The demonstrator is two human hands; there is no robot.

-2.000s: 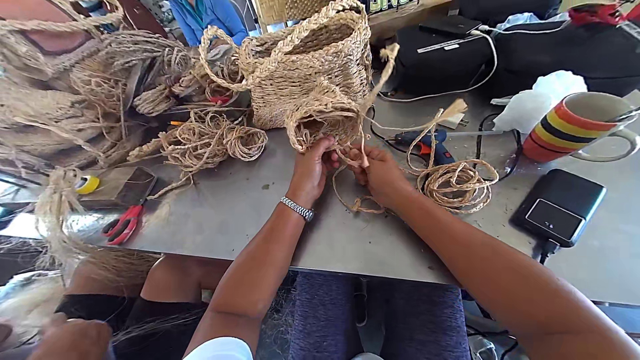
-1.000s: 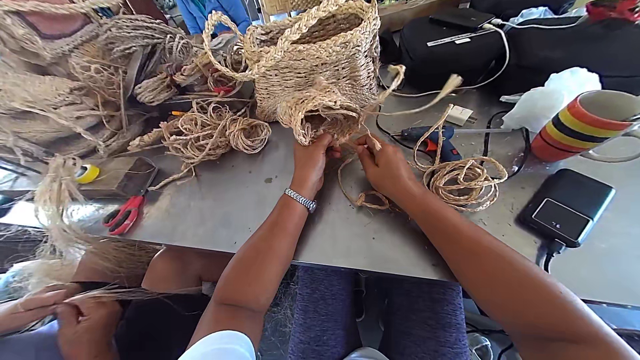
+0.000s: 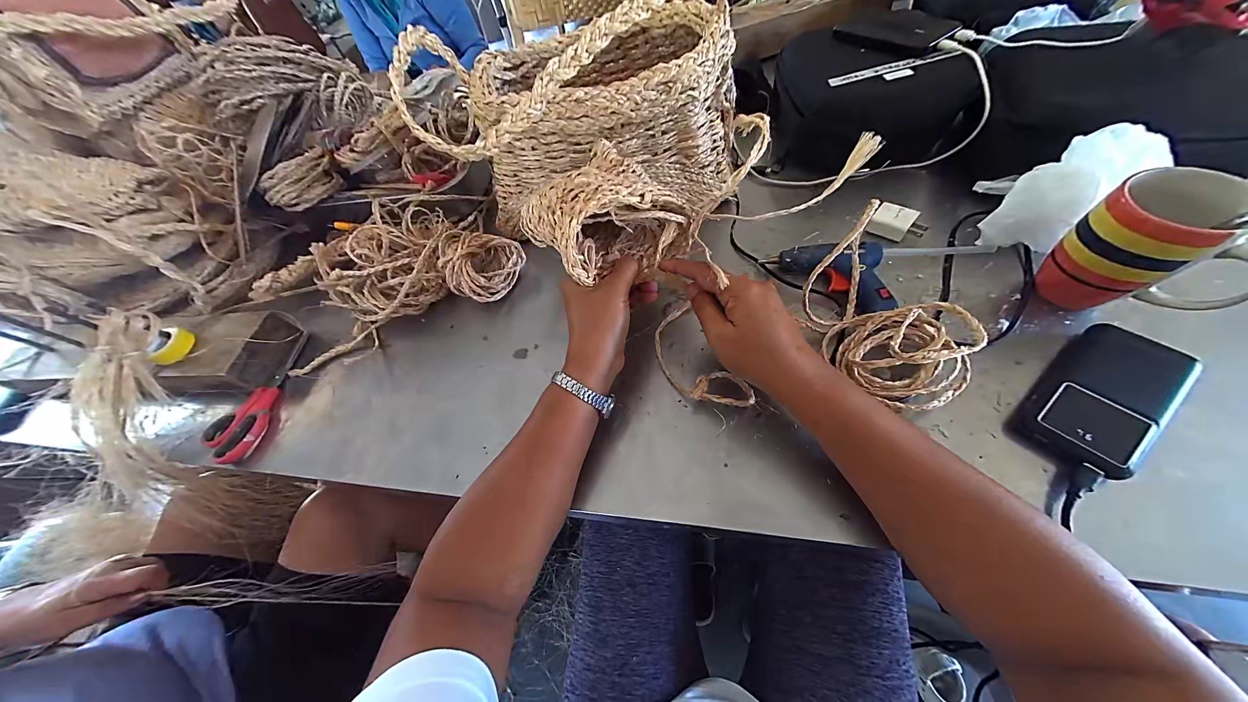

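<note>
A woven natural-fibre basket [image 3: 609, 122] with braided handles stands on the metal table, and a smaller woven pouch-like piece [image 3: 595, 195] opens toward me at its front. My left hand [image 3: 602, 312], with a metal watch band at the wrist, grips the lower rim of that opening, its fingertips partly hidden. Just right of it, my right hand [image 3: 746, 317] has its index finger extended to the rim and its thumb apart; whether it pinches a strand is unclear. Twisted cord [image 3: 717, 385] loops below my right hand, and a coil of cord [image 3: 907, 356] lies to its right.
On the right are a glue gun [image 3: 843, 273], a white plug adapter [image 3: 894, 221], a striped mug [image 3: 1131, 239] and a black power bank [image 3: 1107, 400]. Leftward lie tangled cord [image 3: 409, 263], red-handled scissors [image 3: 244, 426] and yellow tape [image 3: 173, 346]. A co-worker's hand [image 3: 97, 595] holds loose fibres.
My right hand has shifted from the cord near the opening to a pose with its index finger extended at the rim. The frayed cord end now lies farther right on the table.
</note>
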